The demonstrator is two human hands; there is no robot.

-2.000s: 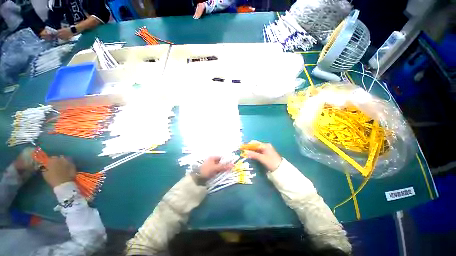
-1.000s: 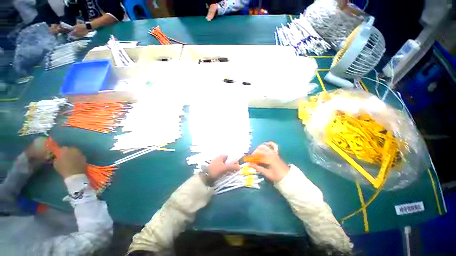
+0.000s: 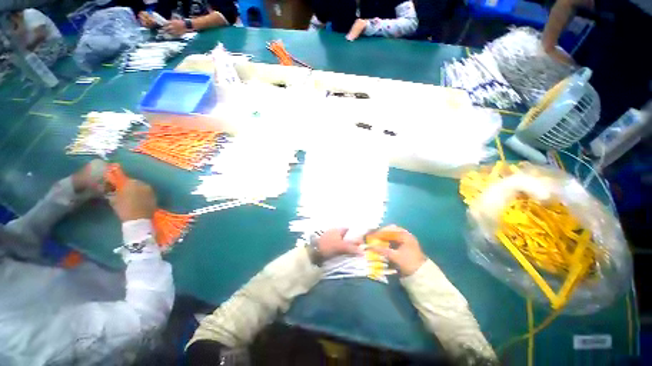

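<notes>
A glaring pile of thin white wires [image 3: 343,189] lies in front of me. A small fan of white wires with yellow bands [image 3: 374,264] near their ends lies under my hands. My left hand [image 3: 337,244] is at the near edge of the pile, its fingers together over the white wires; what they pinch is too blurred to tell. My right hand [image 3: 400,250] is close beside it, above the yellow bands, with orange covers on its fingertips. Its fingers are bent together, and whether it holds a piece is hidden.
A clear bag of yellow strip [image 3: 550,236] lies at right, with a fan [image 3: 565,114] behind it. A cream bin [image 3: 429,121] and blue tray [image 3: 177,93] stand behind the piles. A neighbour's hands [image 3: 129,196] hold orange wires at left. Another arm [image 3: 561,32] reaches in at upper right.
The view has shifted, so the bench things appear further right. My hands have drawn closer together over the wires. An arm now shows by the bagged white stock at the upper right.
</notes>
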